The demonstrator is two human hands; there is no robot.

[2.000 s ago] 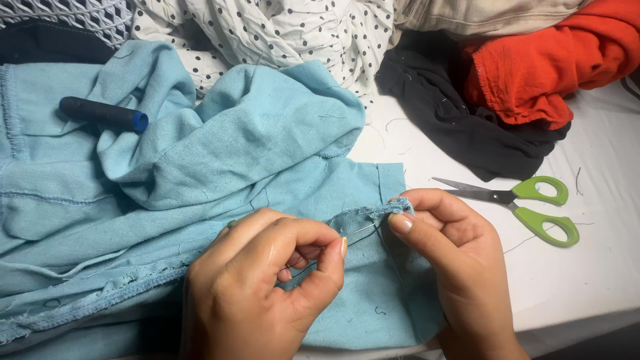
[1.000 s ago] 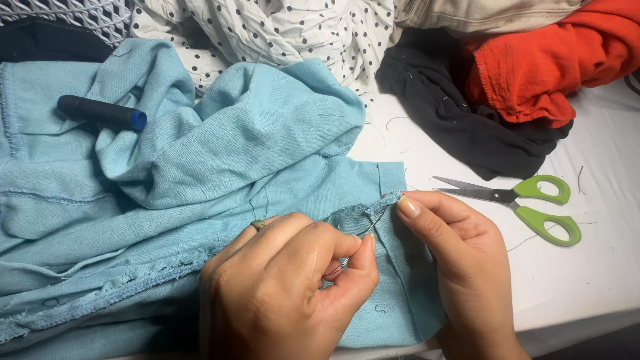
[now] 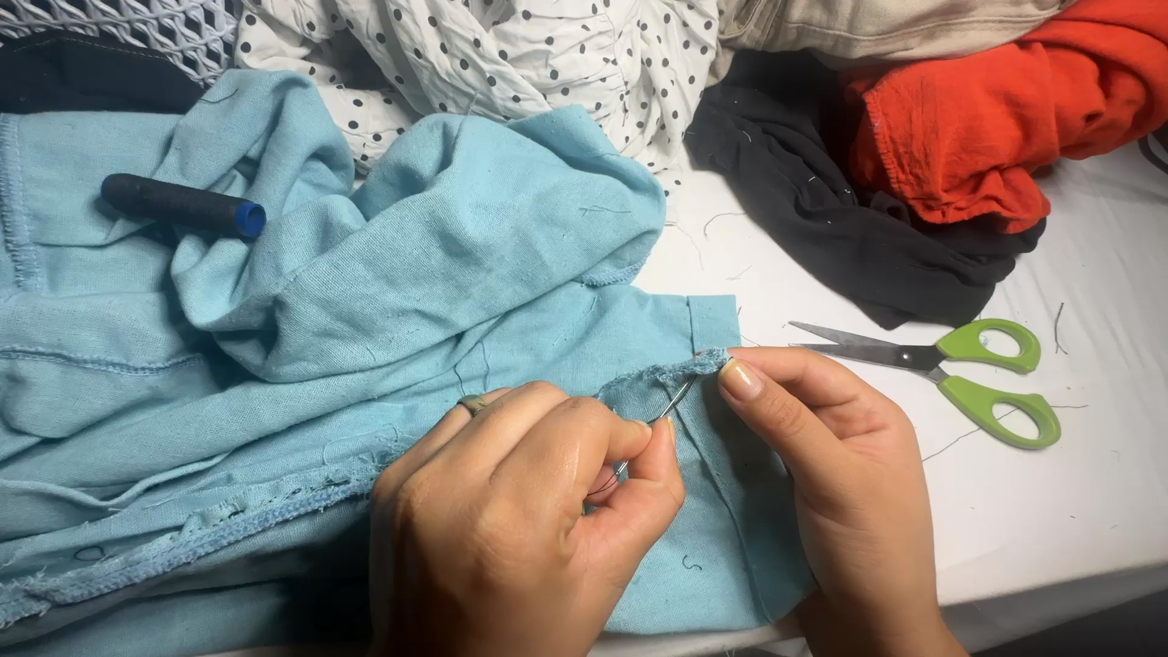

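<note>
My left hand (image 3: 520, 511), with a ring on one finger, pinches a sewing needle (image 3: 675, 400) between thumb and forefinger. Dark thread shows by its lower end, and its tip meets the frayed seam edge (image 3: 680, 370) of a light blue garment (image 3: 438, 246). Thumb and forefinger of my right hand (image 3: 839, 474) grip the end of that seam edge. Across the garment's upper left lies a spool of dark blue thread (image 3: 178, 203). Scissors with green handles (image 3: 949, 365) rest on the white cloth just beyond my right hand, their blades slightly apart.
Behind the blue garment are a white polka-dot fabric (image 3: 511, 55), a dark fabric (image 3: 91, 78) and a white woven basket (image 3: 173, 27). Black cloth (image 3: 794, 173), red cloth (image 3: 985, 119) and beige cloth (image 3: 894, 27) are piled at the back right. Loose thread snippets lie on the white table cover (image 3: 1086, 493).
My left hand first drew nearer to my right hand and the seam end; the needle, earlier lying nearly level along the edge, now slants up to it. My right hand keeps its hold.
</note>
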